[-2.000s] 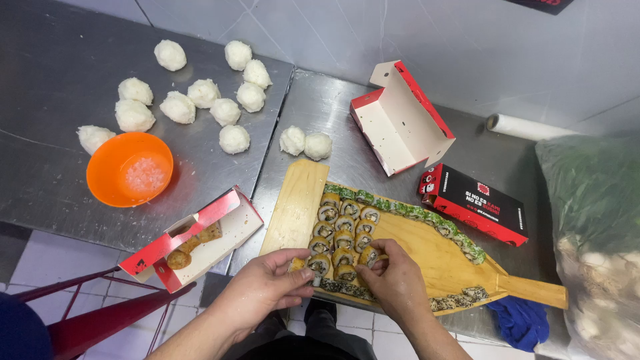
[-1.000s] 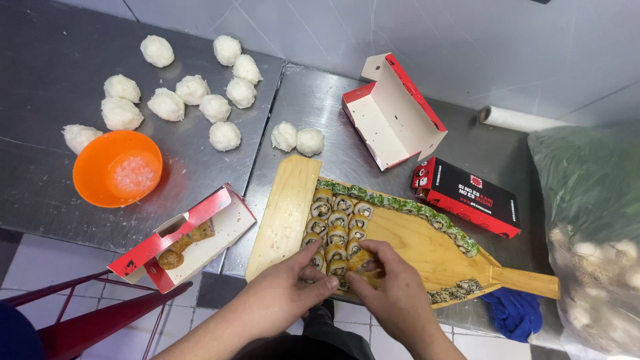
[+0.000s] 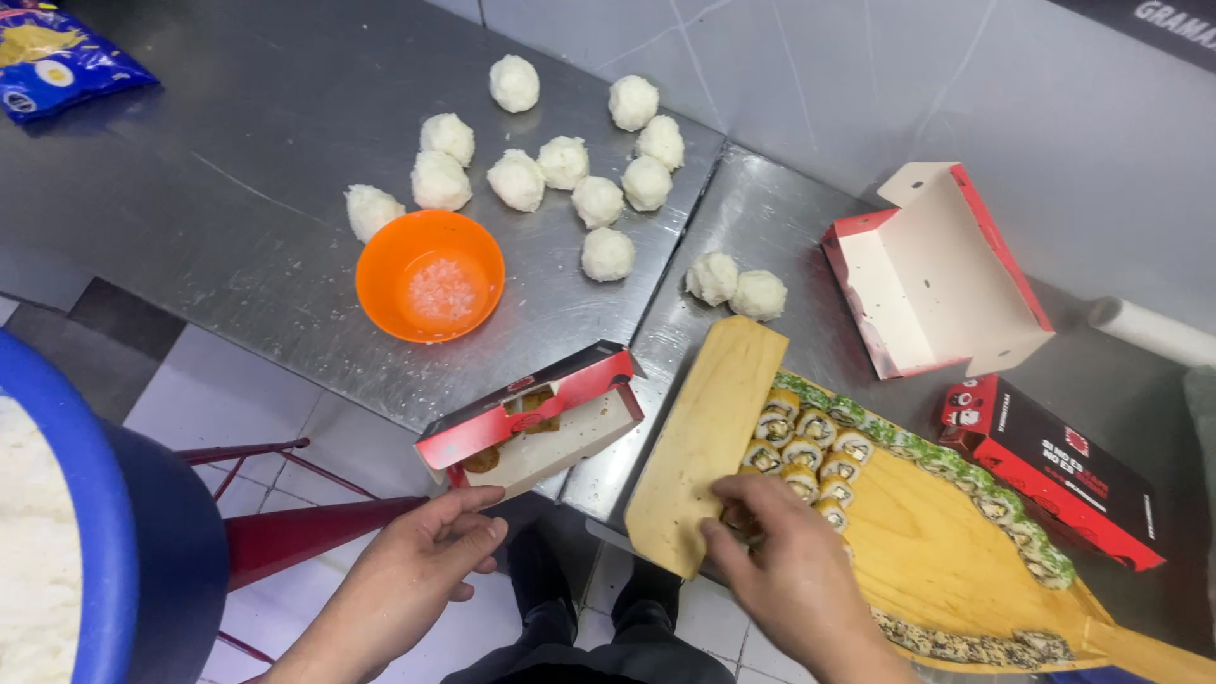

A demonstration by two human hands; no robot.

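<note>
My left hand [image 3: 456, 546], fingers apart and with nothing in it, is just below an opened red and black cardboard box [image 3: 560, 446] holding browned pieces of food. Over the left part of a boat-shaped wooden board [image 3: 940, 522] is my right hand [image 3: 784, 560], its thumb and fingertips near the raised wooden end piece [image 3: 708, 437]; whether it grips anything is hidden. Rows of sushi rolls [image 3: 803, 451] stand beside that piece and partly under the hand. Green-topped rolls [image 3: 950, 465] line the far edge, and seed-coated rolls [image 3: 969, 641] the near edge.
An orange bowl [image 3: 366, 275] with water and rice grains stands among several white rice balls [image 3: 608, 255]. An open empty box [image 3: 926, 285] and a closed one [image 3: 1059, 470] lie at right. At left are a blue tub [image 3: 142, 532], a red stool [image 3: 304, 537] and a blue packet [image 3: 71, 57].
My left hand has moved left, away from the rolls, to beside the food box. My right hand is now nearer the board's wooden end piece. The view has turned left.
</note>
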